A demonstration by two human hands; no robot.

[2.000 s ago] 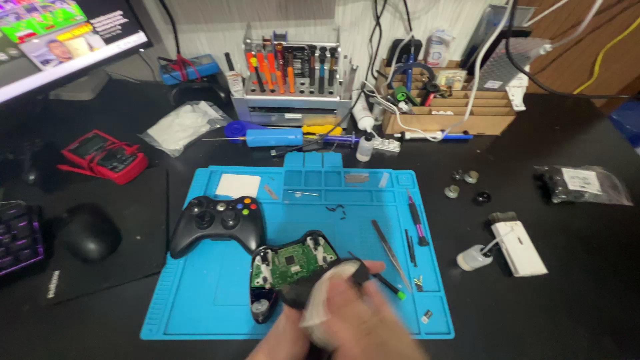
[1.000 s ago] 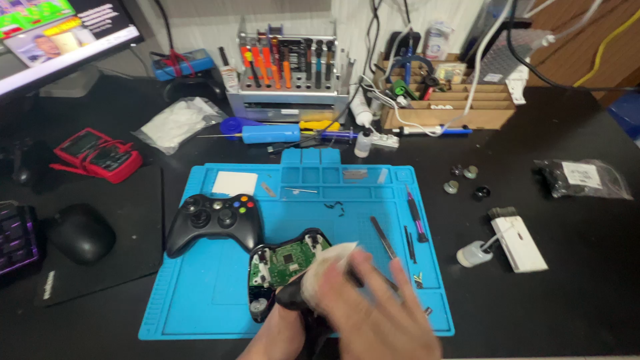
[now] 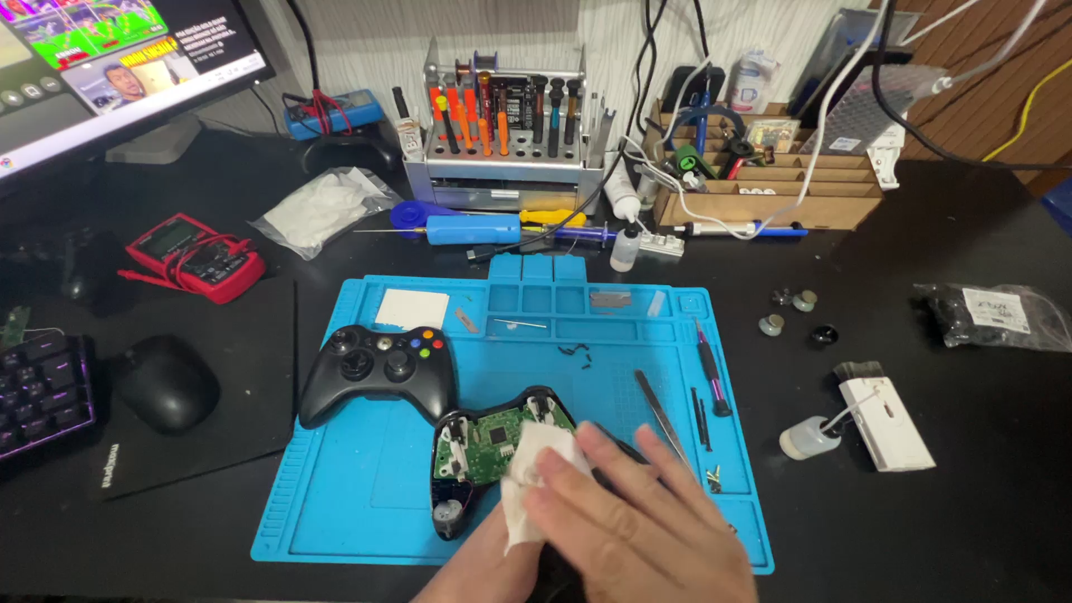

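Observation:
My right hand (image 3: 636, 519) presses a white cloth or tissue (image 3: 544, 456) with its fingers, low in the view. Behind it, my left hand (image 3: 490, 557) is mostly hidden; a dark item lies between the hands, too covered to name. Just beyond them an opened game controller half with a green circuit board (image 3: 494, 435) lies on the blue silicone work mat (image 3: 335, 511). To its left sits a black gamepad (image 3: 377, 368) with coloured buttons. Small black screws (image 3: 574, 350) lie on the mat, with metal tweezers (image 3: 662, 419) and a purple screwdriver (image 3: 712, 368) toward the right.
Behind the mat stand a screwdriver rack (image 3: 502, 159) and a wooden organizer (image 3: 779, 201). A red multimeter (image 3: 197, 255), a mouse (image 3: 166, 383) and a keyboard (image 3: 42, 394) are at left. A small bottle (image 3: 808, 438), a white box (image 3: 888, 423) and a plastic bag (image 3: 992, 318) lie at right.
My right hand has moved over the white cloth, its fingers now spread across it. The opened controller and the black gamepad remain on the mat.

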